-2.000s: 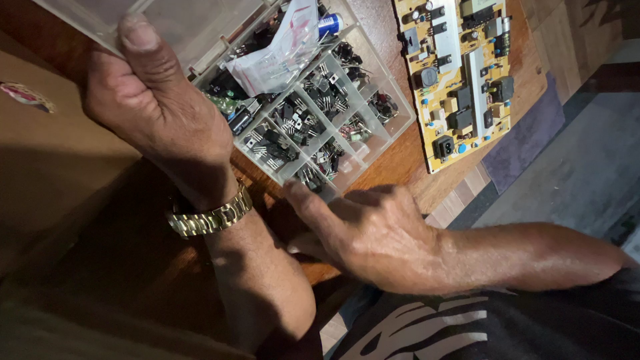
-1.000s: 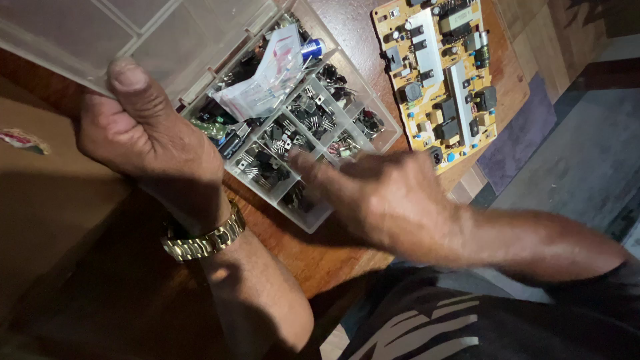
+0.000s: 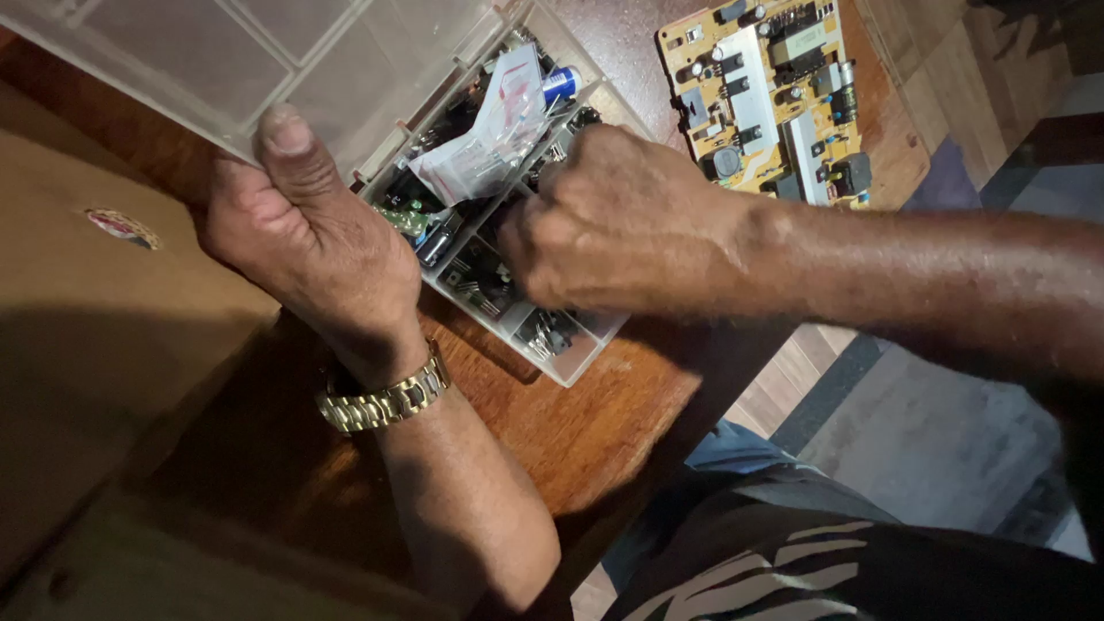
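Observation:
My left hand [image 3: 315, 228], with a gold-coloured metal watch band at the wrist, holds the raised clear plastic lid [image 3: 345, 78] of a compartment box, thumb on the near edge. Over the open box [image 3: 565, 371] is my right hand [image 3: 604, 224], its fingers curled down into the compartments. Its fingertips are hidden, so what they touch cannot be seen. Black transistor-like parts with metal legs [image 3: 479, 280] fill the small compartments. A long compartment holds a clear plastic bag [image 3: 492, 129], a blue cylindrical part [image 3: 561, 84] and a black capacitor [image 3: 435, 243].
A yellow-brown circuit board [image 3: 763, 103] with metal heat sinks lies beyond the box on the wooden table [image 3: 586, 414]. A brown panel [image 3: 112, 285] with a sticker stands at the left. The table's near edge runs beside my dark shirt.
My right hand has moved from the box's near corner further over the compartments and now covers several of them. The left hand keeps its hold on the lid.

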